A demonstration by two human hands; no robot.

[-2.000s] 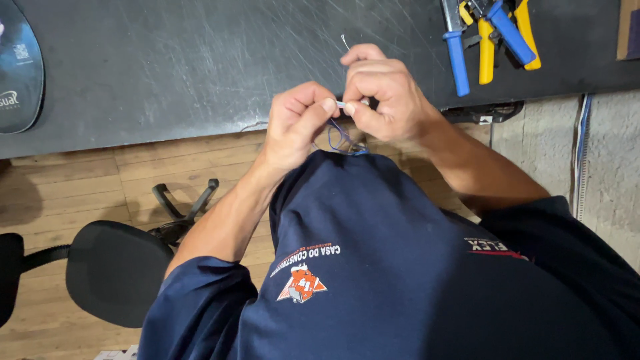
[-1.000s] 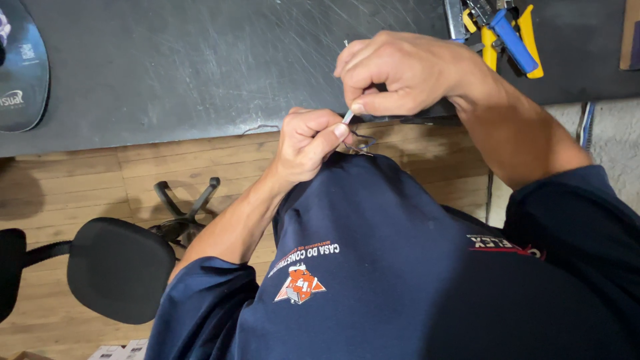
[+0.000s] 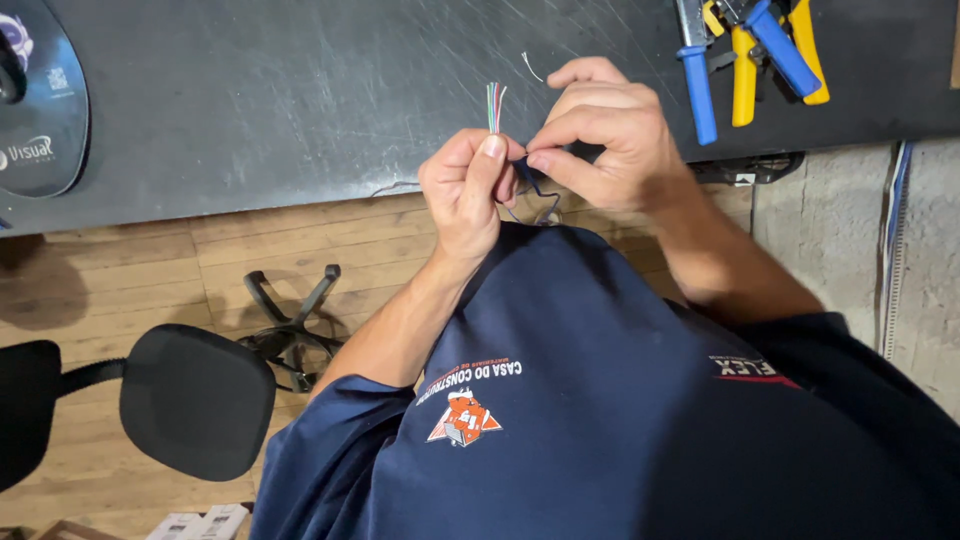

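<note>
My left hand pinches a bundle of thin coloured wires between thumb and forefinger. Green, blue, red and whitish wire ends fan upward past the fingertips. Close on its right, the thumb and forefinger of my right hand meet at what looks like one thin strand; its colour is too small to tell. A dark blue cord hangs in loops below the hands, near the table's edge. A short white thread lies on the black table behind the right hand.
Crimping tools with blue and yellow handles lie at the table's back right. A mouse pad with a dark mouse is at the far left. Below the table edge stand a black office chair and boxes. Cables run down the wall.
My right hand has moved from over the left hand to its right side. The fan of coloured wire ends now shows above my left fingertips.
</note>
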